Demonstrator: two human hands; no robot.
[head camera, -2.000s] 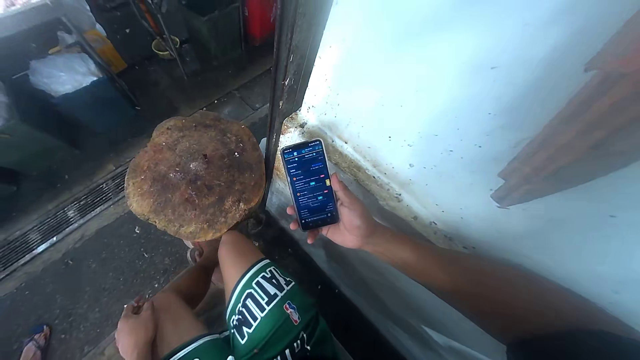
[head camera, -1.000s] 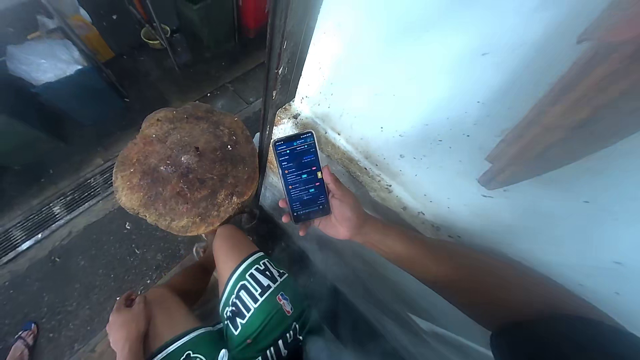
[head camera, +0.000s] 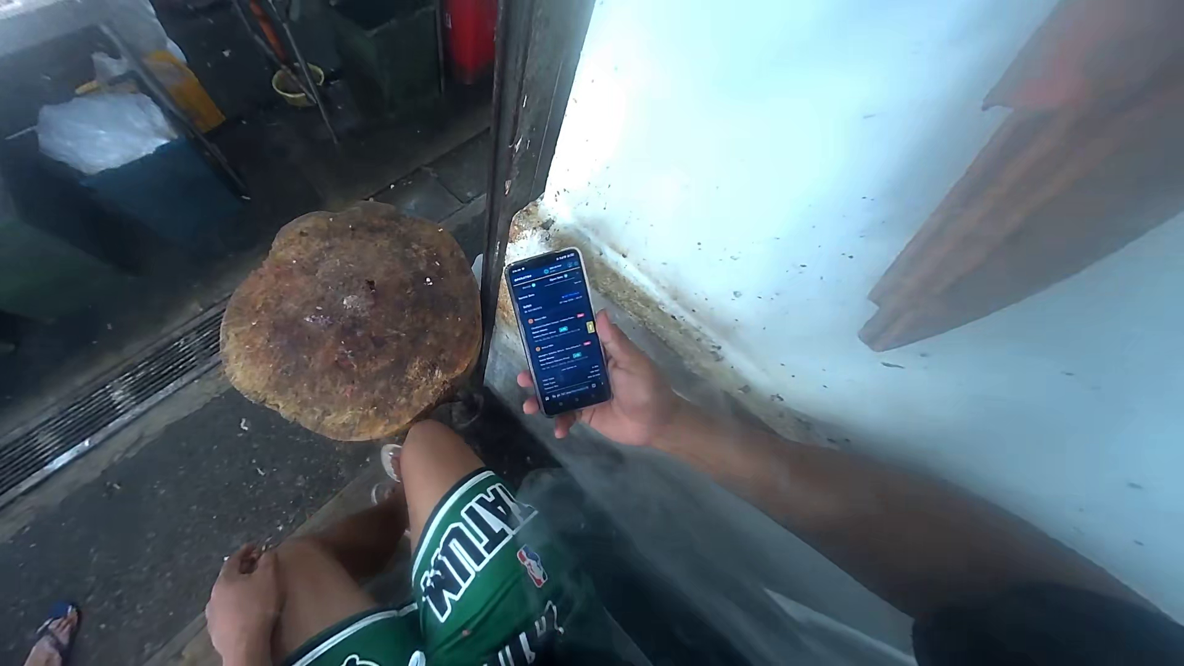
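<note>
My right hand (head camera: 624, 388) holds a smartphone (head camera: 559, 333) upright near the wall's corner, its lit dark screen facing me and bearing small writing. Fingertips show at its left lower edge and the thumb lies along its right side. On my left knee rests my left hand (head camera: 245, 601), its fingers curled over the knee; whether anything is under them cannot be seen. I wear green shorts (head camera: 481, 546) with white lettering. In front of my knees stands a round, stained wooden block (head camera: 356, 319), left of the phone and apart from it.
A dark post (head camera: 518, 120) rises beside the white wall (head camera: 740, 185). A brown panel (head camera: 1036, 185) hangs at the right. Beyond a floor drain grate (head camera: 111, 398) stand a blue bin (head camera: 171, 190) with a plastic bag and a yellow basket (head camera: 298, 85). Someone's sandaled foot (head camera: 60, 629) shows lower left.
</note>
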